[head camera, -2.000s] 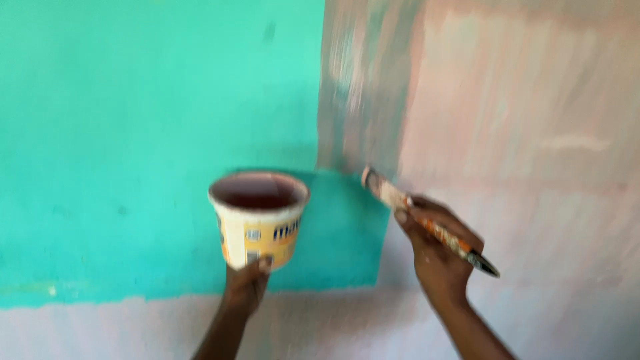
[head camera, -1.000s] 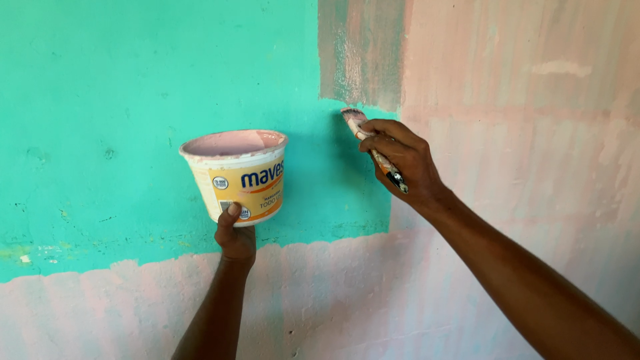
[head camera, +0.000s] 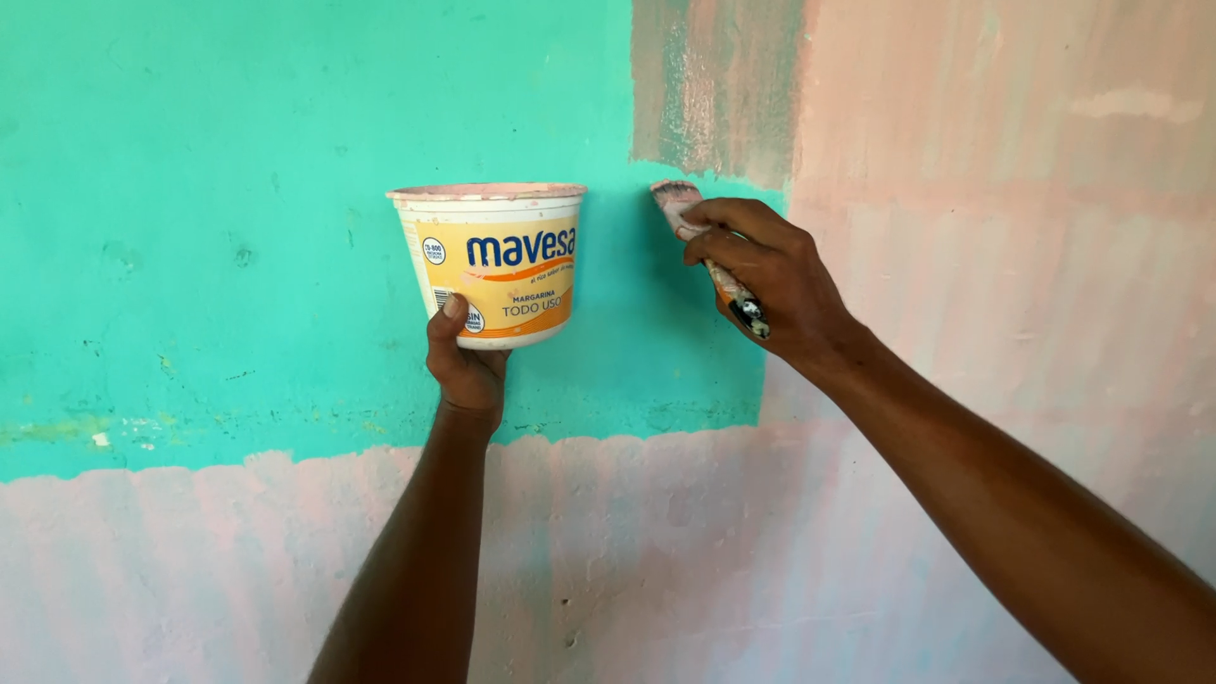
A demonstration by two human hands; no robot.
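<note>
My left hand holds a Mavesa margarine tub from below, its thumb on the front of the label. Pink paint smears the tub's rim, and the contents are mostly hidden at this angle. In my right hand is a paintbrush with pink-coated bristles pointing up and left. The bristle tips are at the turquoise part of the wall, just below a patch of thin pink paint; whether they touch it I cannot tell.
The wall is turquoise at the left and centre. Streaky pink paint covers it at the right and along the bottom, with a wavy edge between the colours. A few small pits and chips mark the surface.
Two seconds ago the brush tip was at the lower right corner of the thin pink patch; now it is below the patch, farther left. The tub's inside showed then and is now mostly hidden.
</note>
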